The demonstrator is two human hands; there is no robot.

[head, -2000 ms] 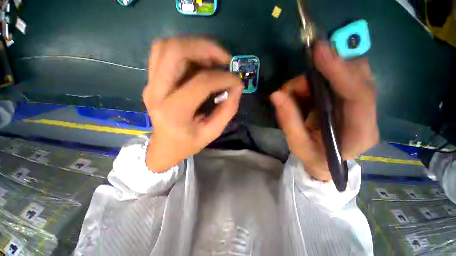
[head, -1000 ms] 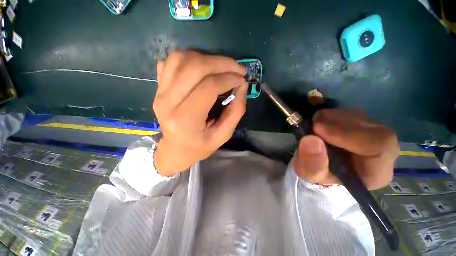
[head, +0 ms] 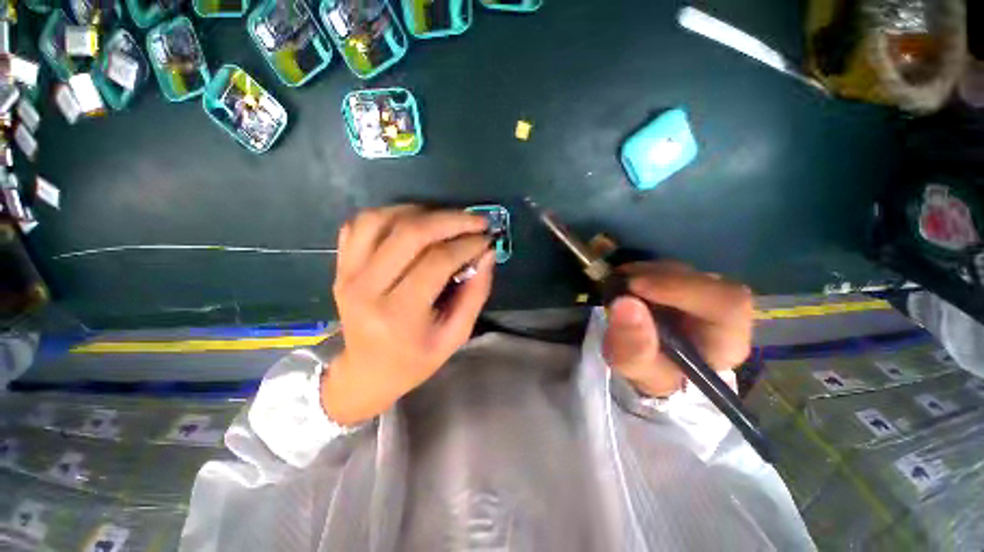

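An open turquoise housing [head: 502,232] with a dark circuit board lies on the green mat in front of me, partly covered by my left fingertips. My left hand [head: 405,291] pinches a small wired component [head: 465,274], a whitish piece seen below the fingers; its leads are too small to tell. A thin solder wire [head: 205,248] runs from the left to behind my left hand. My right hand [head: 680,323] holds the soldering iron [head: 701,372] like a pen. Its tip is just right of the housing, apart from it.
Rows of open housings [head: 289,41] stand at the upper left, beside a pile of white components [head: 81,95]. One open housing [head: 383,122] lies nearer. A yellow piece [head: 523,130], a closed turquoise housing [head: 659,149], a white stick [head: 734,38] and a yellow holder [head: 852,49] are beyond.
The view has shifted, showing more of the bench. The iron first came down to the housing's board; its tip is now a little away to the right. My left hand stays at the housing.
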